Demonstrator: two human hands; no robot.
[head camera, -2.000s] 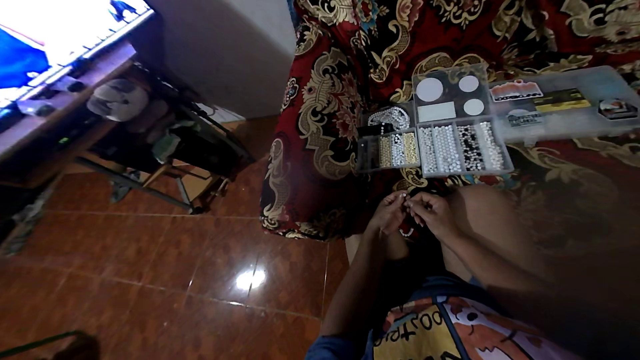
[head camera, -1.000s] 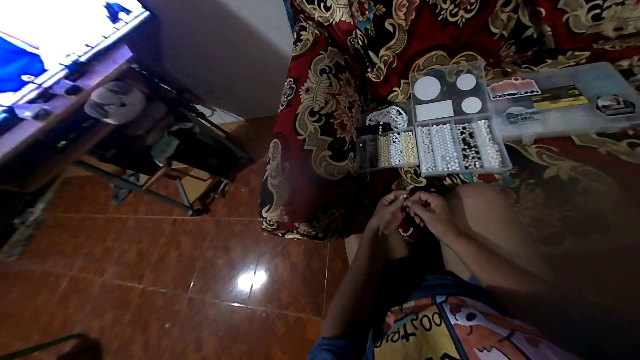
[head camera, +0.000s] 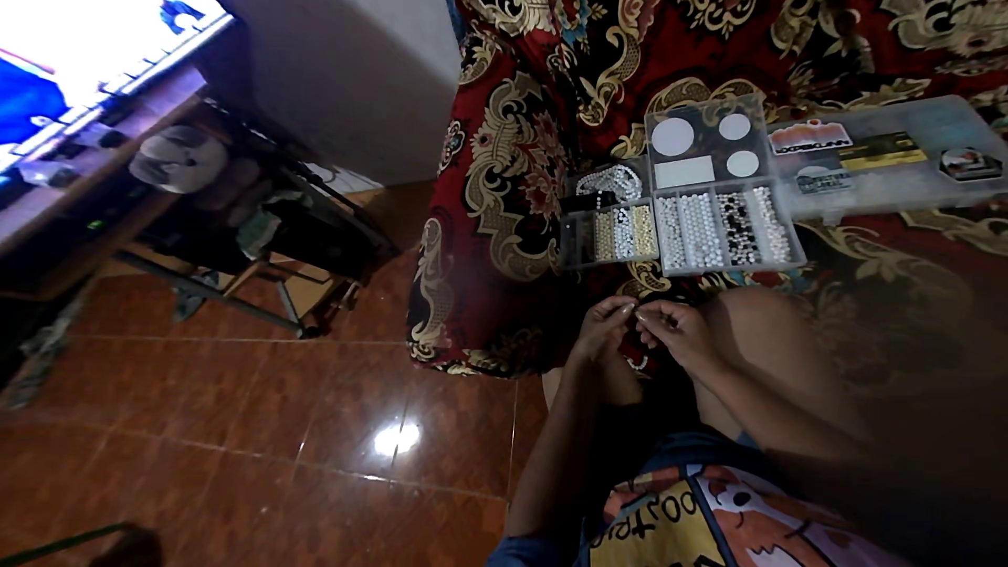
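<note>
My left hand (head camera: 605, 331) and my right hand (head camera: 673, 329) meet above my lap, fingertips pinched close together. A short strand of white beads (head camera: 636, 363) hangs just below them; its upper part is hidden by my fingers, and which hand bears it is hard to tell. Beyond the hands, on the sofa, lies an open clear plastic bead box (head camera: 665, 272) with white beads (head camera: 699, 232) and black-and-white beads (head camera: 738, 228) in its compartments. Left of it a smaller plastic box (head camera: 587, 264) holds gold and silvery beads (head camera: 624, 234), with a coil of white beads (head camera: 610, 183) behind.
A large translucent plastic case (head camera: 874, 193) with stickers lies right of the bead boxes. The sofa (head camera: 504, 205) has a red patterned cover. At the left, a lit screen (head camera: 87, 47) stands on a wooden table (head camera: 157, 118), above a glossy tiled floor (head camera: 315, 417).
</note>
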